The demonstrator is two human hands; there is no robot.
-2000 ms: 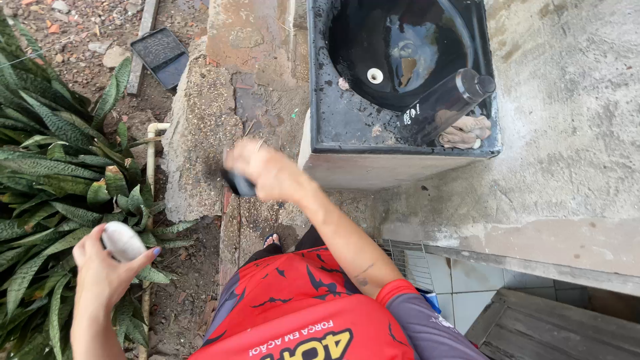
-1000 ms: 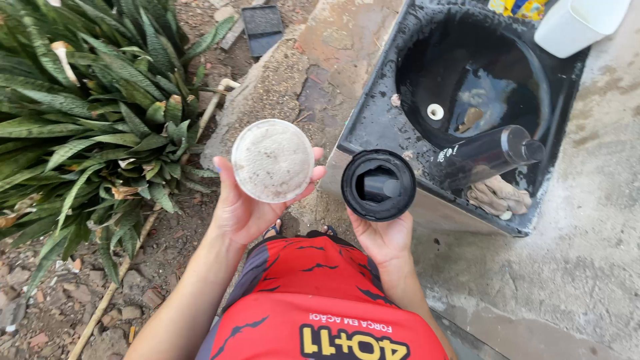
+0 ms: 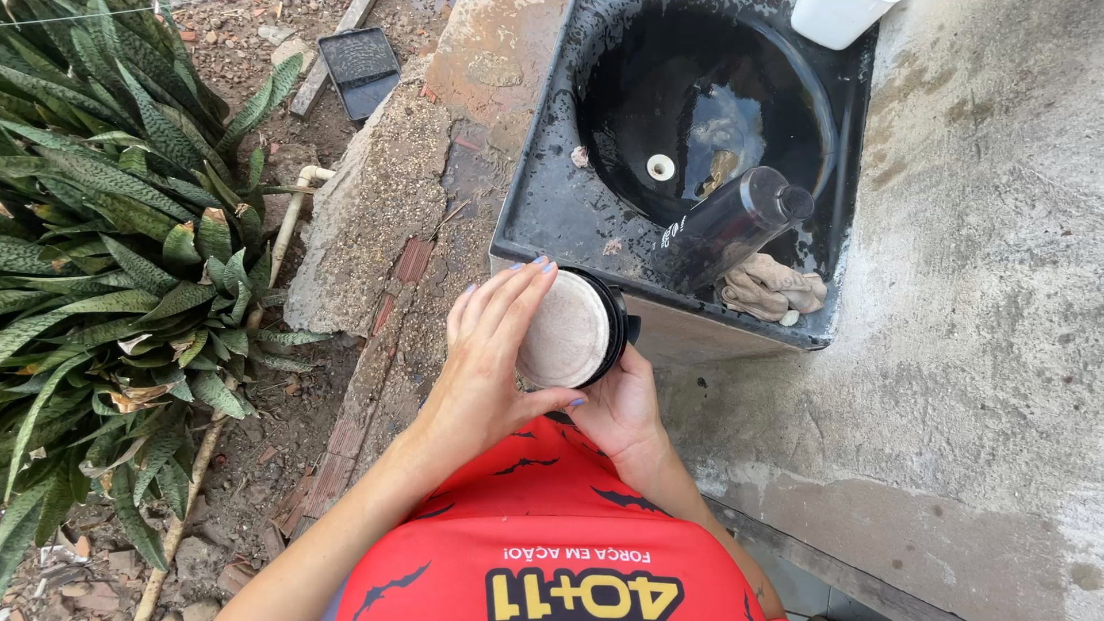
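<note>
My left hand (image 3: 483,362) grips a round, whitish disc (image 3: 565,329), fingers along its upper left rim and thumb below. The disc lies over the mouth of a black round plastic part (image 3: 614,321), which my right hand (image 3: 625,401) holds from below and the right. Whether the two are fastened together cannot be told. Up and to the right, a dark translucent bottle (image 3: 733,226) leans on the corner of a black basin (image 3: 552,207), beside a crumpled beige cloth (image 3: 768,287).
The basin's bowl (image 3: 630,112) has a white drain and some water. A white plastic container (image 3: 837,19) stands at its upper right edge. Spiky-leaved plants (image 3: 129,259), a pipe (image 3: 289,226) and a black tray (image 3: 360,73) are to the left; a concrete surface (image 3: 949,345) spans the right.
The disc and the black part were held apart one second ago; now they are together in front of me. Two seconds ago my right hand was swinging the black part over the ground.
</note>
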